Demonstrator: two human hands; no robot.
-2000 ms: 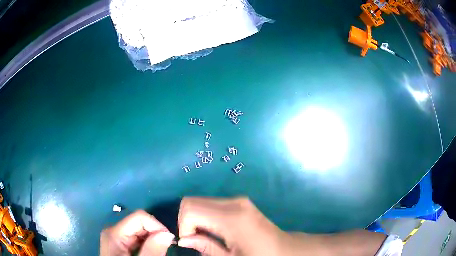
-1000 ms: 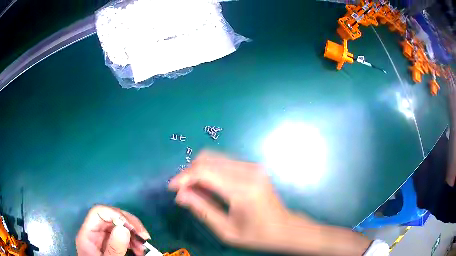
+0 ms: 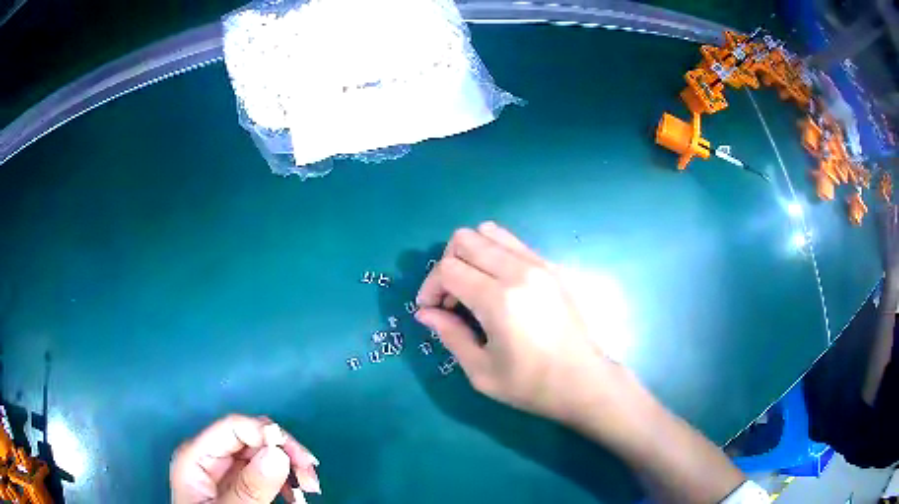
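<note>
My left hand (image 3: 242,463) is at the bottom left, fingers closed on a small white connector housing (image 3: 273,433) and a thin dark wire lead, partly hidden and cut off by the frame edge. My right hand (image 3: 518,320) is over the scattered small clips (image 3: 387,345) at mid-table, with thumb and index fingertips close together beside one clip (image 3: 412,307). I cannot tell if a clip is between them.
A clear bag of white pieces (image 3: 261,94) with a white sheet (image 3: 384,103) lies at the far side. Orange housings (image 3: 680,138) stand at far right, others (image 3: 22,471) at lower left. A blue stool (image 3: 789,433) and a dark-clothed person (image 3: 863,394) are at right.
My right hand has moved from beside my left hand, forward and right over the clips. The loose white housing near my left hand has gone from the table. My left hand now shows a white housing at its fingertips.
</note>
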